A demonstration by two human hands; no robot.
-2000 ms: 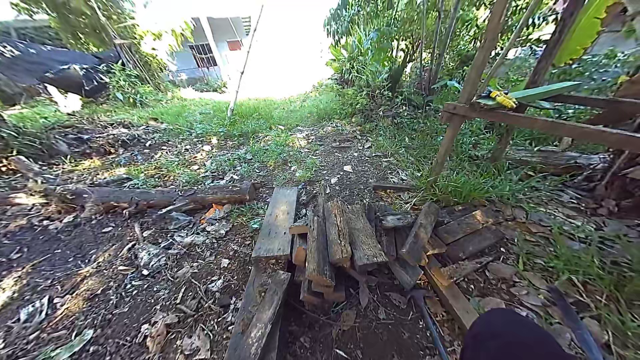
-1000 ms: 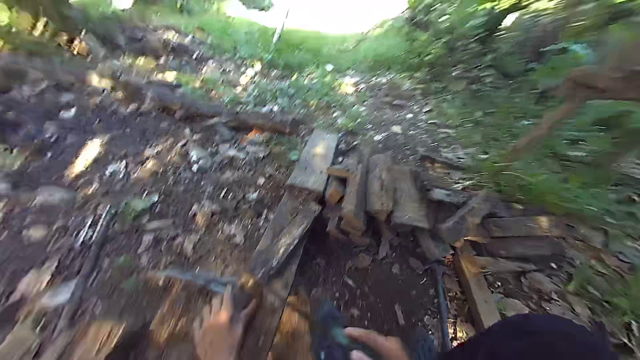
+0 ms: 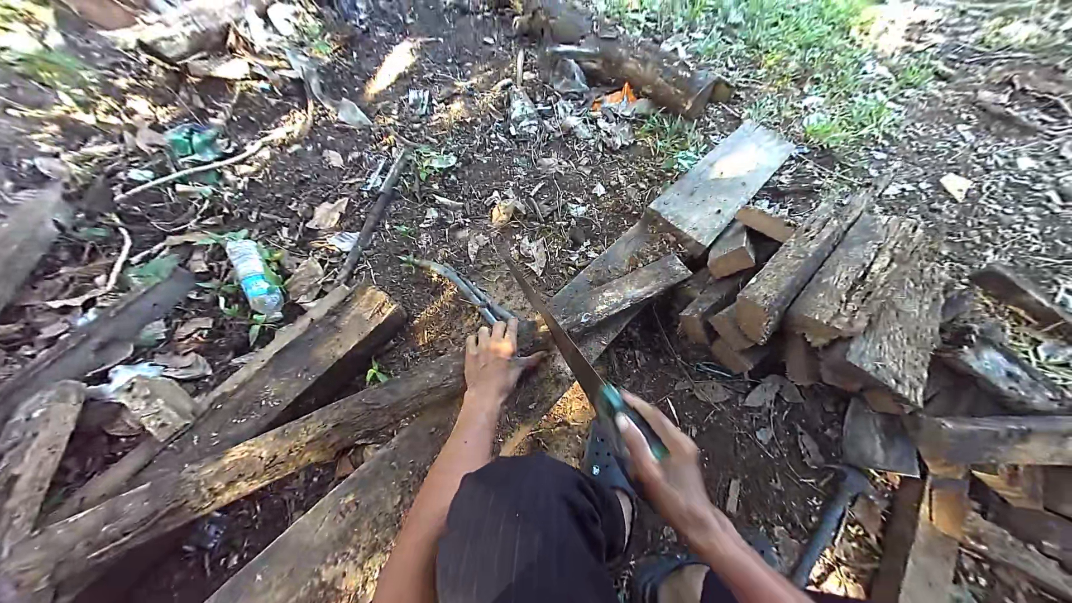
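My right hand (image 3: 666,461) grips the green handle of a handsaw (image 3: 569,343), whose blade points up and left and lies across a long weathered wooden beam (image 3: 318,427). To the left of the blade, my left hand (image 3: 494,360) presses on the beam with its fingers spread over the far edge. The beam runs from the lower left to the middle and rests across another plank (image 3: 360,511). A curved grey tool or stick (image 3: 461,285) touches the ground just beyond my left fingers; its kind is unclear.
Short cut wood pieces (image 3: 804,268) are stacked at the right, with a hammer-like tool (image 3: 829,519) below them. A thick timber (image 3: 310,352) and a plastic bottle (image 3: 255,276) lie at the left. A log (image 3: 645,75) lies beyond. My sandaled feet are under the beam's near side.
My view has swung down and left. Both hands, absent from the earliest frame, are now at the beam, my right holding the saw across it. The left hand was lower in the view one second ago.
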